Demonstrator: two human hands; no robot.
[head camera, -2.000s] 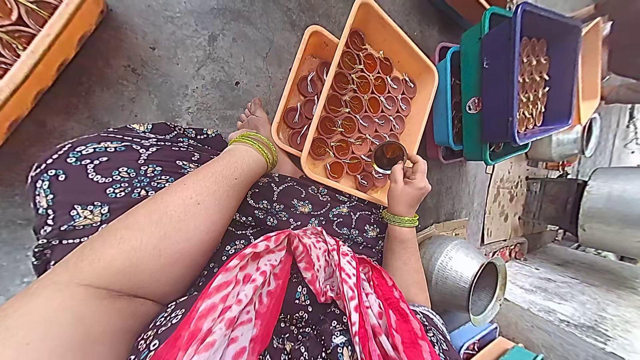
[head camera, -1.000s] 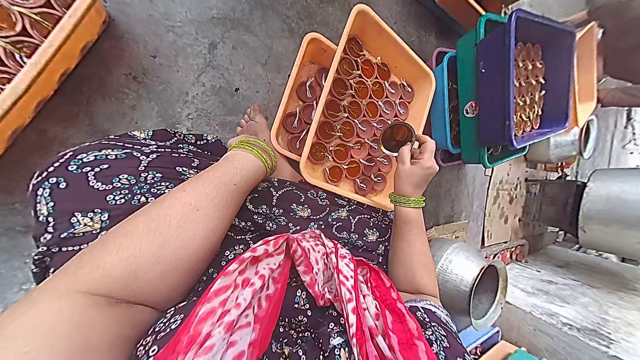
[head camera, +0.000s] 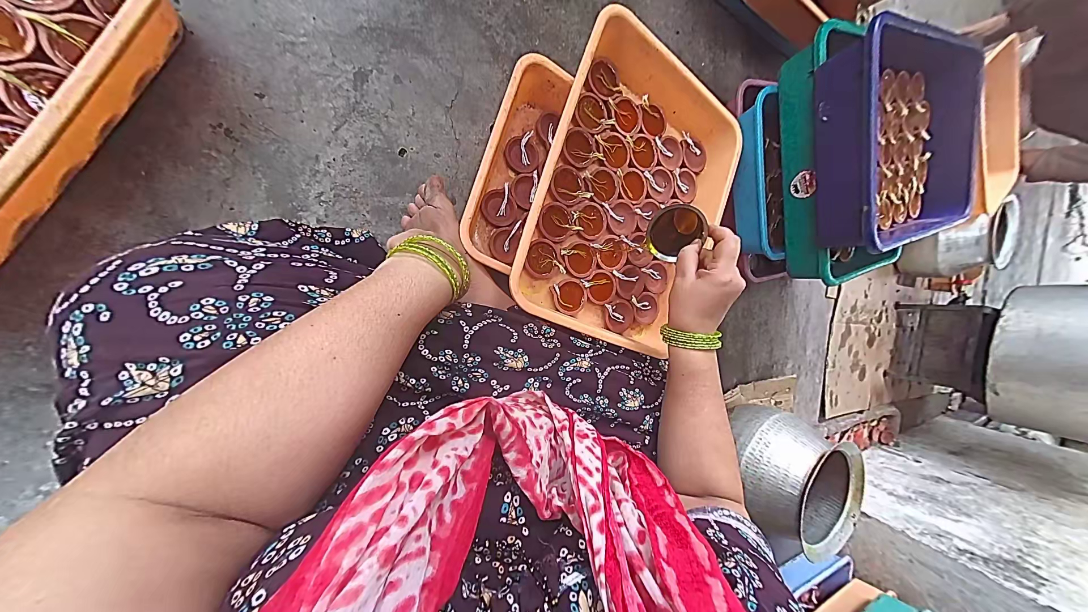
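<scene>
My right hand (head camera: 712, 276) grips a small metal cup (head camera: 677, 230) of amber-brown liquid, tilted over the right side of an orange plastic tray (head camera: 629, 338). Rows of small clay lamps (head camera: 557, 219) with white wicks stand in this tray. Those at the left and middle hold orange liquid; several at the right look unfilled. A second orange tray (head camera: 501, 93) with clay lamps lies partly under the first. My left hand (head camera: 415, 240) rests by my foot, left of the trays; its fingers are mostly hidden behind the wrist and bangles.
A crate of clay lamps (head camera: 102, 110) stands at the upper left. Stacked tubs, one purple (head camera: 850, 144) and one green (head camera: 795, 170), are at the right, beside a dented metal pot (head camera: 778, 467) and a large metal vessel (head camera: 1041, 361). Part of another person (head camera: 1058, 93) shows at the upper right.
My right hand with the cup has moved a little over the tray's right side. More lamps at the lower part of the tray hold orange liquid than two seconds ago. My left hand stays by the foot.
</scene>
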